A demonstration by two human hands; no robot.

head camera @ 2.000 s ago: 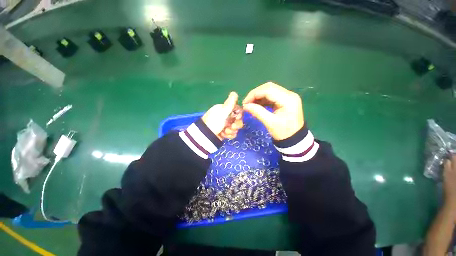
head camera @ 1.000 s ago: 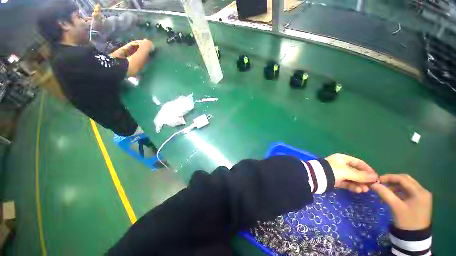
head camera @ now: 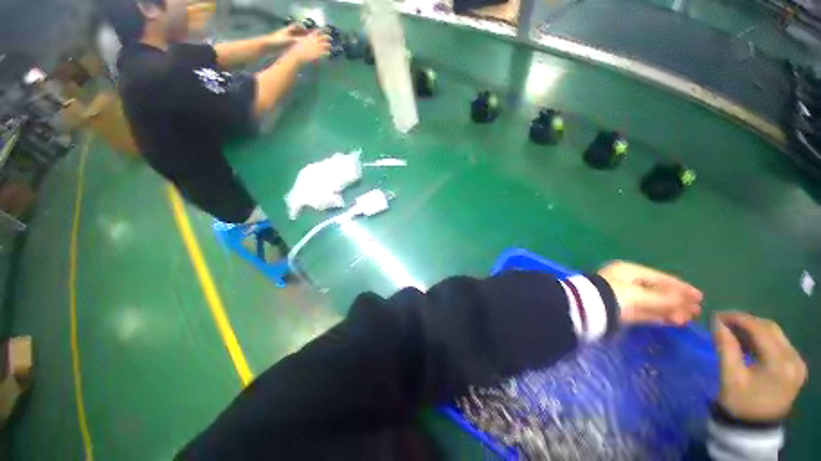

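Note:
A blue tray (head camera: 531, 261) at the lower right holds many small metal rings (head camera: 549, 405), blurred and heaped toward its near left side. My left hand (head camera: 653, 294) is above the tray's far side, its fingers pointing right. My right hand (head camera: 761, 365) is just right of it, with thumb and fingers bent. A small gap shows between the hands. Both hands are blurred, and whether either holds a ring cannot be told.
Several black housings (head camera: 605, 149) with yellow-green tabs stand in a row beyond the tray. A white bar (head camera: 392, 67) crosses the line. A white adapter (head camera: 371, 203) and crumpled plastic bag (head camera: 326, 183) lie left. A person (head camera: 184, 99) works at far left by a blue stool (head camera: 252, 248).
The view has swung left, then slightly further. My hands, together at first, now show a small gap. The person at left has reached further toward the line. The housings appear further right.

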